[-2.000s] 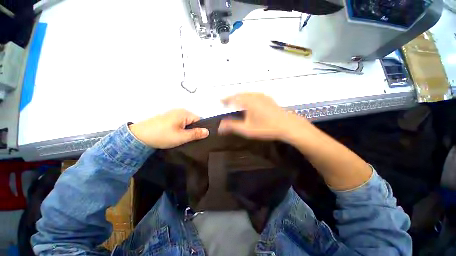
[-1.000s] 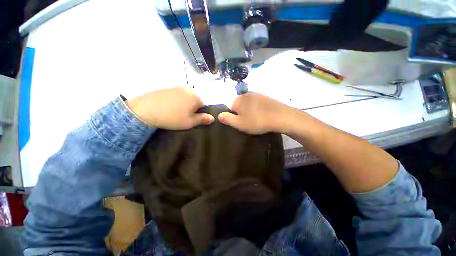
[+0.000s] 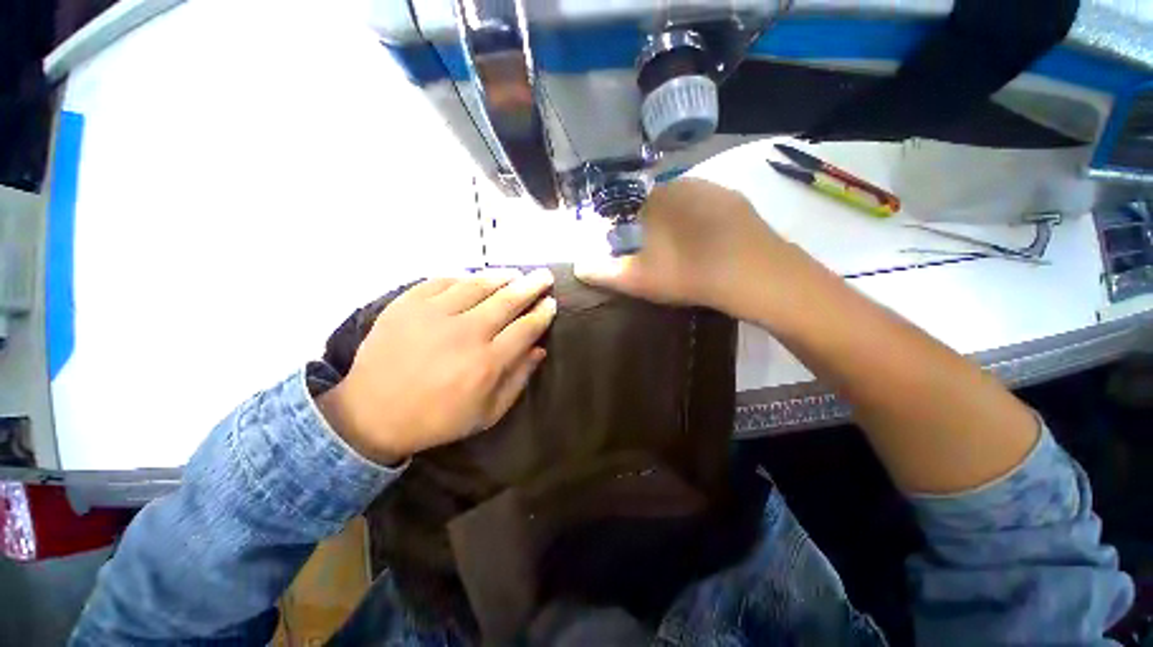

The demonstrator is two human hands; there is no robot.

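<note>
The dark brown garment (image 3: 620,379) lies over the table's front edge and hangs into my lap, its far edge just in front of the needle area. My left hand (image 3: 455,360) lies flat on the garment's left part, fingertips near its far edge. My right hand (image 3: 683,247) is at the garment's far edge, right beside the needle area; its fingertips are partly hidden, and the grip is hard to see. A small brown flap of cloth (image 3: 496,556) hangs at the lower part of the garment. The presser foot cannot be made out in the glare.
The white machine head (image 3: 582,76) with its ribbed tension dial (image 3: 680,109) is overhead, a dark cloth strip (image 3: 961,63) draped on its arm. Yellow-handled snips (image 3: 835,186), a red-handled tool (image 3: 845,169) and tweezers (image 3: 974,240) lie at right. Blue tape (image 3: 63,253) is at left.
The garment has come from the front edge up to the needle area. My left hand has moved from pinching its edge to lying flat on it. My right hand has moved forward beside the needle area.
</note>
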